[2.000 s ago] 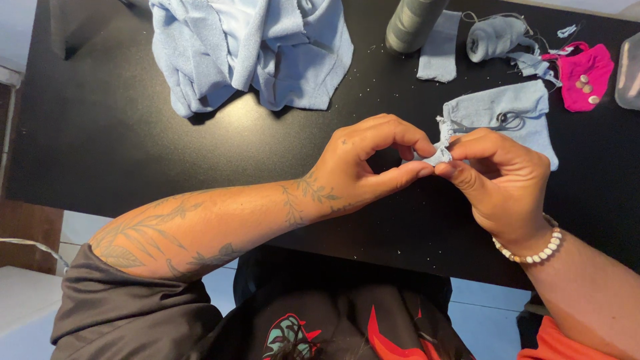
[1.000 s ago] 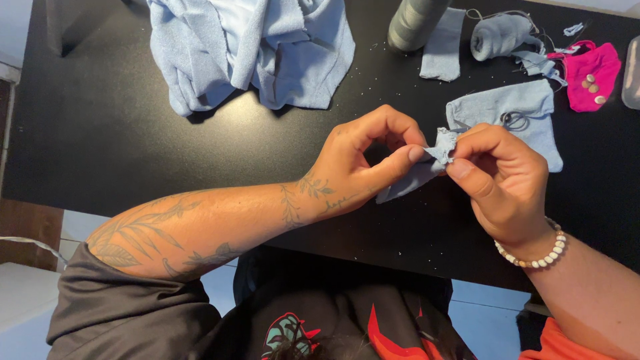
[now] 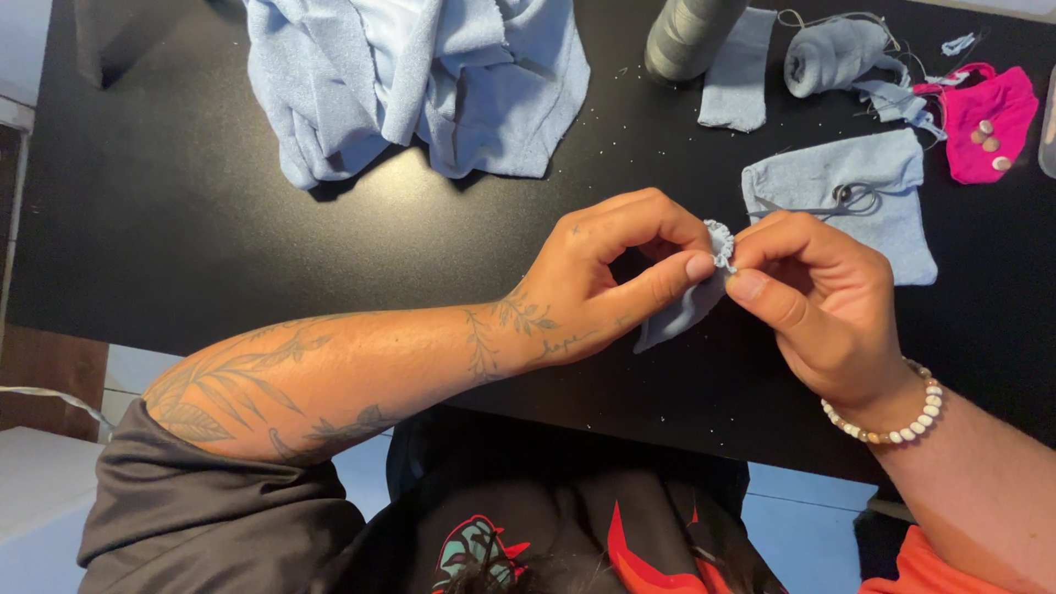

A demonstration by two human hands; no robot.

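Between thumb and index finger, my left hand (image 3: 619,268) pinches a small light blue fabric piece (image 3: 689,309) at its gathered, frilled edge. The piece's smooth, pointed end hangs down below the left thumb. My right hand (image 3: 813,297) grips the same frilled edge from the right, thumb and fingertips close to the left ones. Whether a needle is between the fingers cannot be seen. Just beyond the right hand lies a flat light blue fabric piece (image 3: 891,231) with small dark-handled scissors (image 3: 854,198) on it, partly hidden by the fingers.
A crumpled light blue cloth (image 3: 421,91) lies at the far side of the black table (image 3: 206,256). A grey thread cone (image 3: 689,37), a folded blue strip (image 3: 737,74), a rolled blue fabric (image 3: 833,58) and a pink fabric piece with buttons (image 3: 986,115) are at the far right.
The small blue piece has been turned between my fingers, so that its frilled edge now stands up above the fingertips. Both hands stay in nearly the same place.
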